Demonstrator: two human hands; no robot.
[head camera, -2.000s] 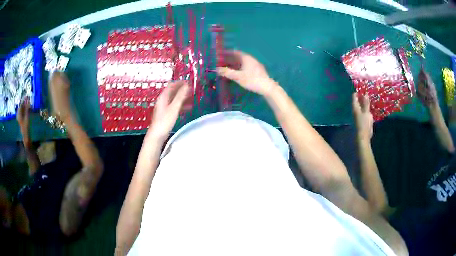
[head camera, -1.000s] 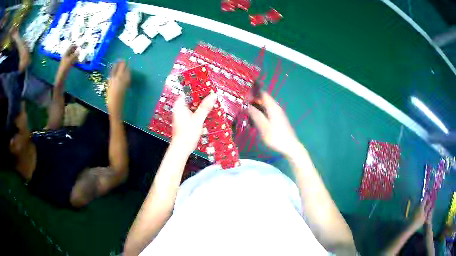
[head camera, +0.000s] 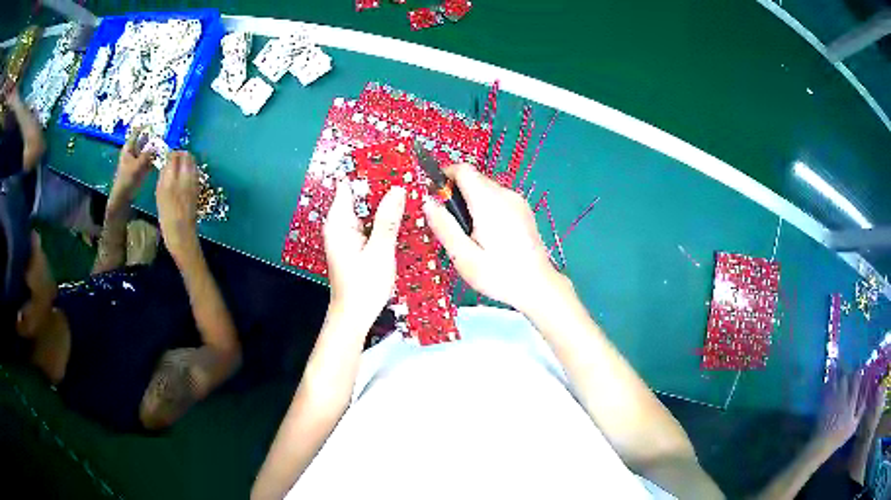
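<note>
My left hand (head camera: 361, 249) holds a red board strip (head camera: 426, 293) with small components, its lower end near my shirt. My right hand (head camera: 493, 234) is closed on side cutters (head camera: 447, 200) with orange-and-black handles. Their dark jaws point up and left over the upper end of the strip. Beneath the strip lies a stack of red PCB panels (head camera: 318, 210), partly hidden by my hands. Thin red edge rails (head camera: 523, 146) lie loose to the right of the stack.
A blue bin (head camera: 186, 107) of white parts, loose white pieces (head camera: 256, 95) and small gold bits (head camera: 210, 198) are at the left, by a neighbour's hands. A red panel (head camera: 742, 312) lies at the right, near another person's hands. Small red boards (head camera: 426, 17) are at the top.
The cutters have come from the right of the stack to the strip's upper end. The view first swung round to the left, and my left hand took hold of the strip.
</note>
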